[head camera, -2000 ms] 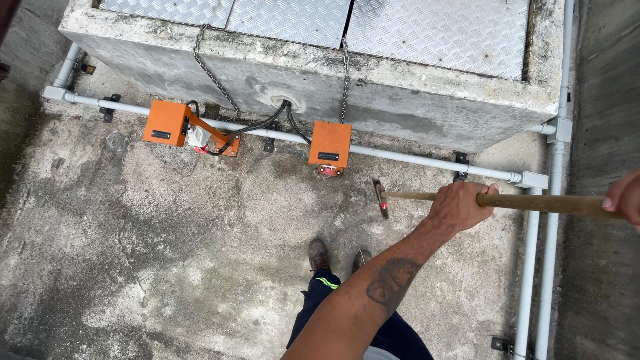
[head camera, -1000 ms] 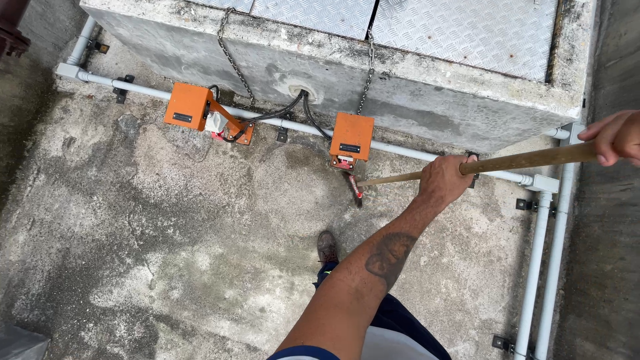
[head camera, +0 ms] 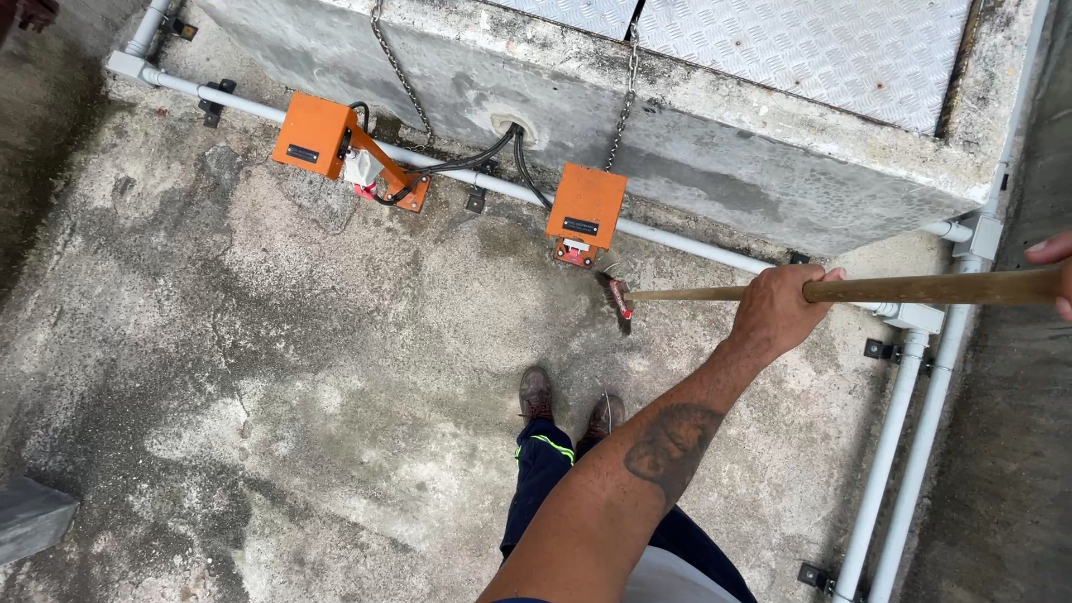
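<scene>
My left hand [head camera: 779, 308] is closed around the wooden handle [head camera: 930, 289] of a broom, its tattooed forearm reaching up from the bottom. At the right edge, my right hand [head camera: 1062, 255], mostly out of view, grips the handle's upper end. The handle slopes down to a broom head [head camera: 618, 300] with a red block and dark bristles, which rests on the stained concrete floor [head camera: 352, 377]. This head lies just below and right of the base of an orange metal box [head camera: 588, 205] on a bracket.
Another orange box [head camera: 314, 134] with a plug and black cables stands left. Grey conduit [head camera: 695, 249] runs along a concrete plinth [head camera: 720, 176] topped by metal checker plates [head camera: 804, 50]. Two chains hang down it. Vertical pipes [head camera: 888, 461] line the right wall. My boots [head camera: 536, 394] stand below the broom.
The broom head has gone left to the right orange box's base, then back slightly right. Both hands have stayed on the handle. Both boots show again; one second ago only one did.
</scene>
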